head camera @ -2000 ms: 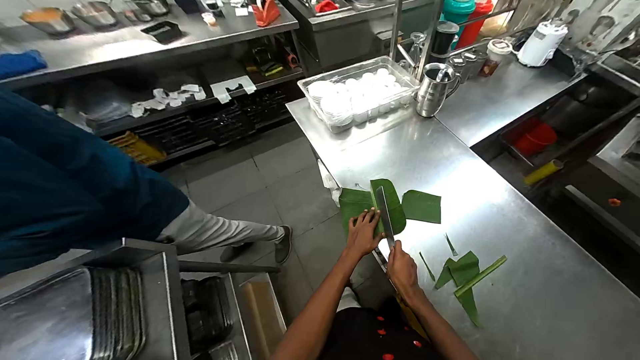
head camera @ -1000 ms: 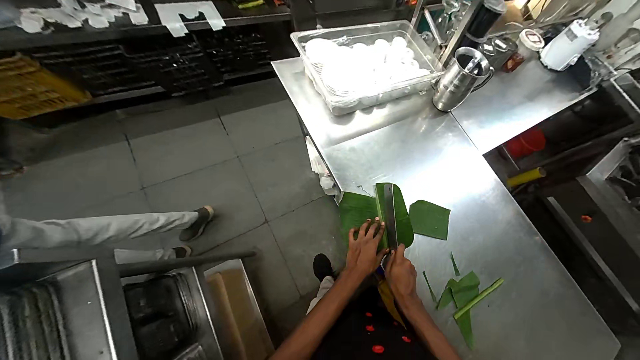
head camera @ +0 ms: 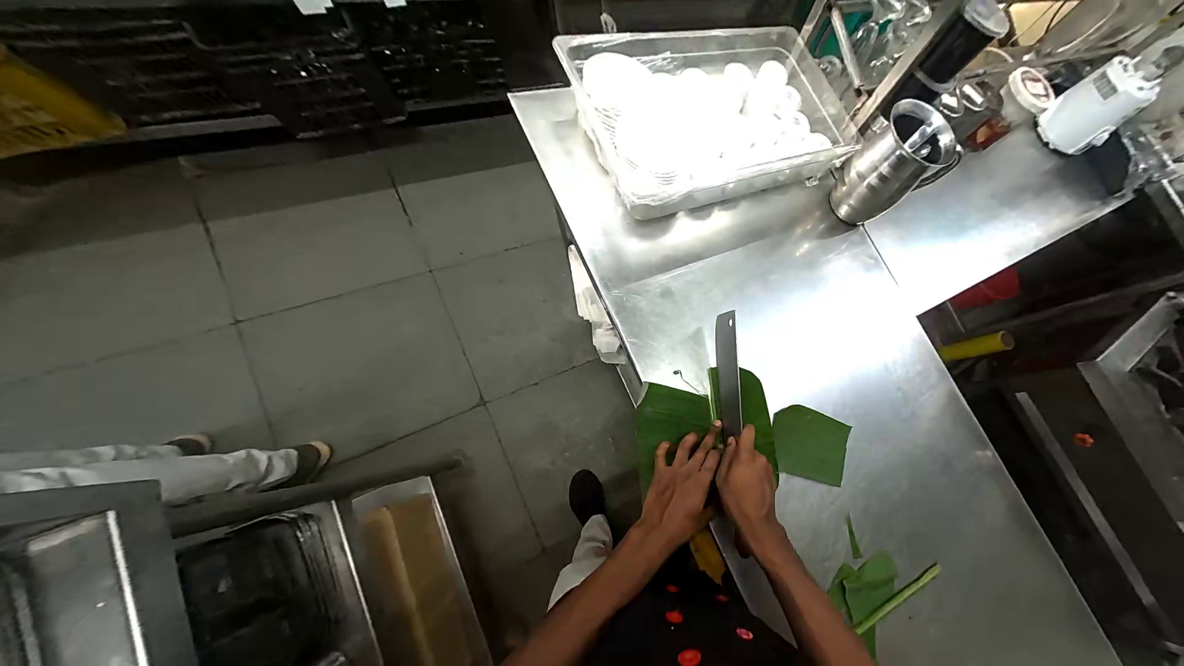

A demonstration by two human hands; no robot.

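Observation:
A green banana leaf piece [head camera: 671, 416] lies at the near left edge of the steel worktable [head camera: 962, 499]. My left hand [head camera: 682, 481] rests on it with fingers spread, pressing it down beside the midrib. My right hand [head camera: 746, 476] grips a large knife [head camera: 728, 370], whose blade lies along the midrib and points away from me; the handle is mostly hidden by the hand. Just right of the blade is a separate cut leaf piece [head camera: 812, 444]. Leaf scraps [head camera: 869, 583] and a cut green stem [head camera: 897, 598] lie nearer to me on the right.
A clear plastic tub [head camera: 749, 176] of white round items stands at the table's far end, beside a steel jug [head camera: 879, 176]. A white appliance [head camera: 1101, 106] is farther right. On the left are a tray rack [head camera: 342, 573], tiled floor and another person's legs [head camera: 213, 474].
The knife has shifted away from me along the leaf, its blade now reaching past the far edge. The person at left has moved farther left in view. The view has turned downward.

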